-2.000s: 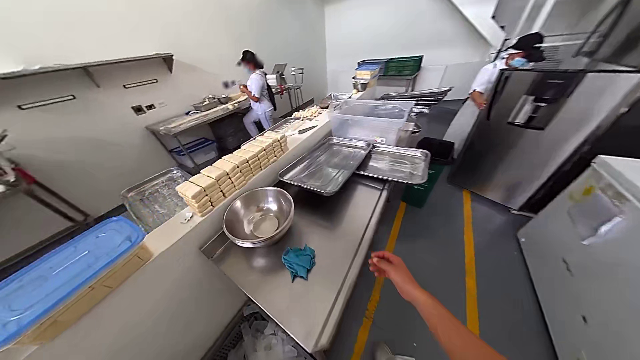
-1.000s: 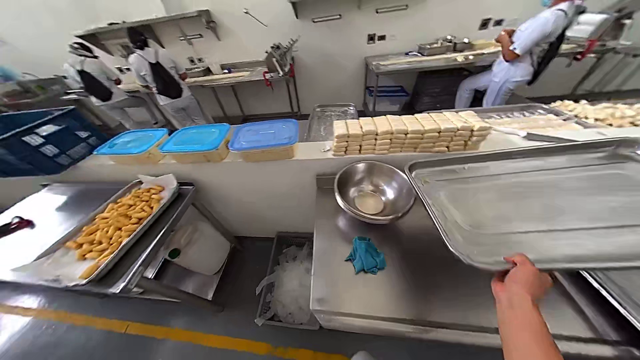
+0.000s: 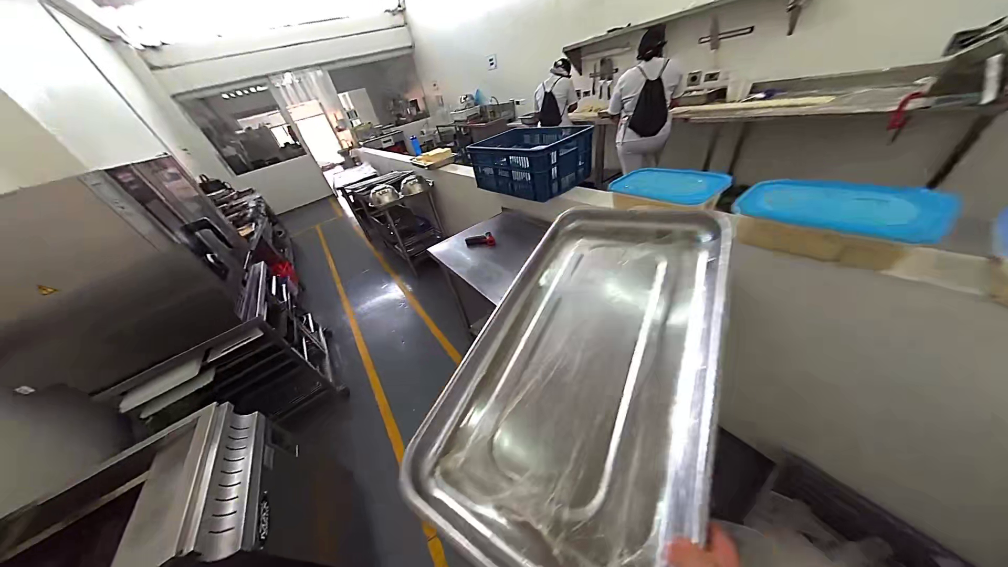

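My right hand [image 3: 703, 548] shows at the bottom edge of the head view, its fingers closed on the near right corner of a rectangular metal tray [image 3: 567, 378]. The tray is held up in the air, tilted, its inner face with raised ribs turned toward me and nothing in it. Behind its far end a steel table [image 3: 496, 244] carries a small black and red tool [image 3: 480, 239]. My left hand does not show.
A blue plastic crate [image 3: 531, 161] and blue-lidded containers [image 3: 846, 209] line the low wall. A wheeled rack [image 3: 402, 216] stands farther along it. Metal racks and equipment [image 3: 228, 472] flank the aisle on the left. Two people with black backpacks work beyond the wall. A dark crate [image 3: 858, 504] lies low right.
The view has swung far left. My right hand, apart from everything two seconds ago, was at the tray's edge over the steel counter one second ago and now holds the tray in the aisle.
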